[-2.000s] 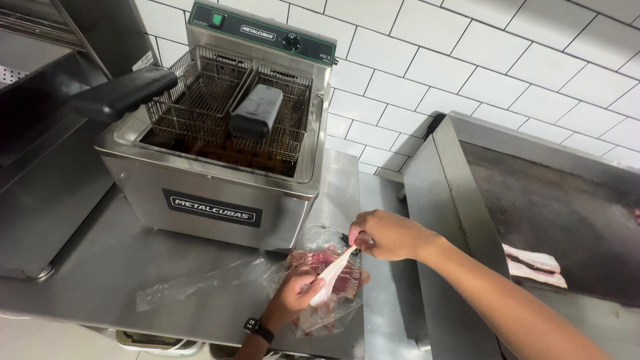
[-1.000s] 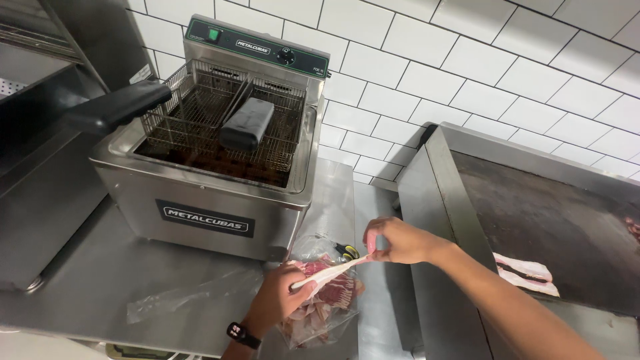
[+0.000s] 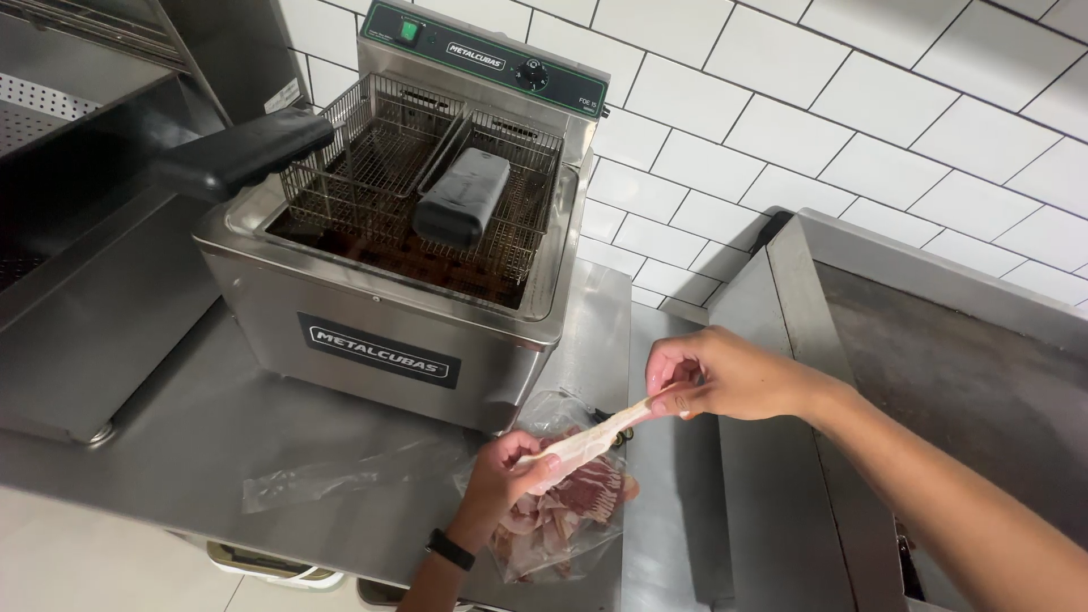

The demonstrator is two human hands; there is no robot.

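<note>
A strip of raw bacon (image 3: pixel 586 446) is stretched between my two hands. My left hand (image 3: pixel 510 476), with a black band on its wrist, pinches the lower left end. The upper right end is between the thumb and fingers of my right hand (image 3: pixel 697 378). Beneath the strip lies a clear plastic bag (image 3: pixel 552 561) with more sliced bacon (image 3: pixel 586 493) in it, on the steel worktop. A dark object with yellow, partly hidden, sits behind the strip, by the bag.
A steel deep fryer (image 3: pixel 382 340) with two wire baskets (image 3: pixel 374 161) stands behind the bag; its black basket handle (image 3: pixel 246 157) juts left. A flat griddle (image 3: pixel 960 365) is at right. A strip of clear plastic (image 3: pixel 314 484) lies left on the worktop (image 3: pixel 170 450).
The bacon strip, bunched close over the bag two seconds ago, is now drawn out longer between my hands. My right hand is farther from my left. The view has shifted, and the griddle's bacon is out of frame.
</note>
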